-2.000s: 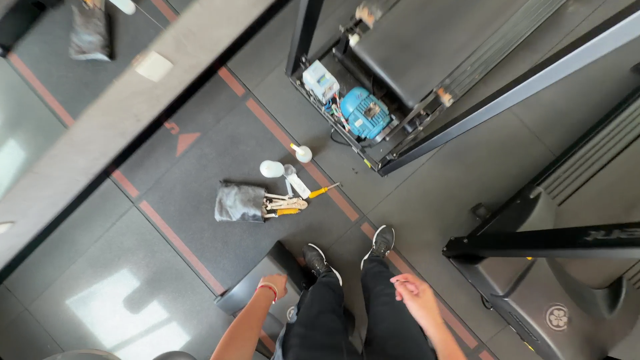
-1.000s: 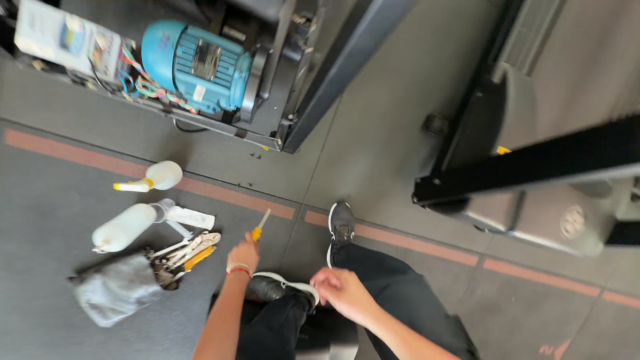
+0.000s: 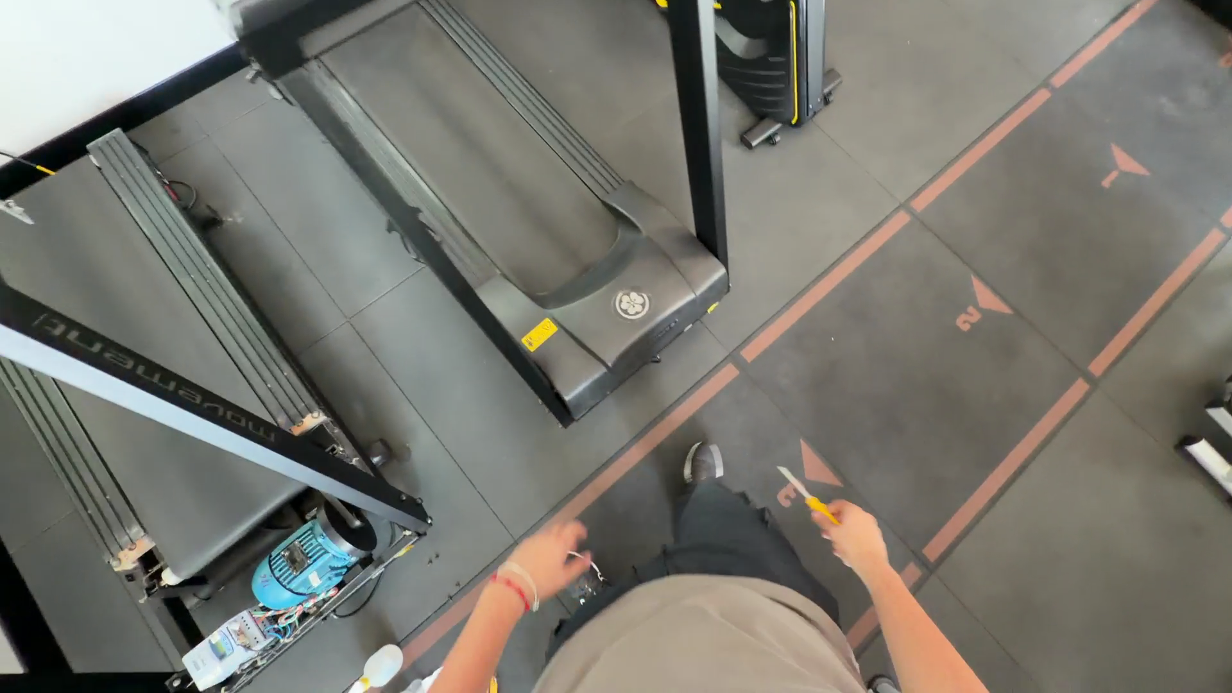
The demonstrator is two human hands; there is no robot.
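My right hand (image 3: 852, 539) grips the yellow handle of a hand tool (image 3: 807, 496) with a narrow pale blade, which points up and left over the floor. My left hand (image 3: 551, 563), with a red and a pale band at its wrist, is held low at the left of my body, its fingers slightly bent and nothing seen in them. At the lower left, a treadmill with its cover off shows a blue electric motor (image 3: 306, 566) and a white control unit (image 3: 227, 651) with wires beside it. A white bottle (image 3: 381, 666) is partly cut off at the bottom edge.
A second treadmill (image 3: 630, 318), its hood on, stands ahead of me. Dark uprights of both treadmills (image 3: 705, 144) (image 3: 207, 404) rise nearby. Another black and yellow machine (image 3: 770, 63) is at the top. Orange lines (image 3: 828, 284) mark the tiled floor.
The yellow-handled tool, at my left hand a second ago, is now in my right hand. The view has swung far to the right, toward the second treadmill.
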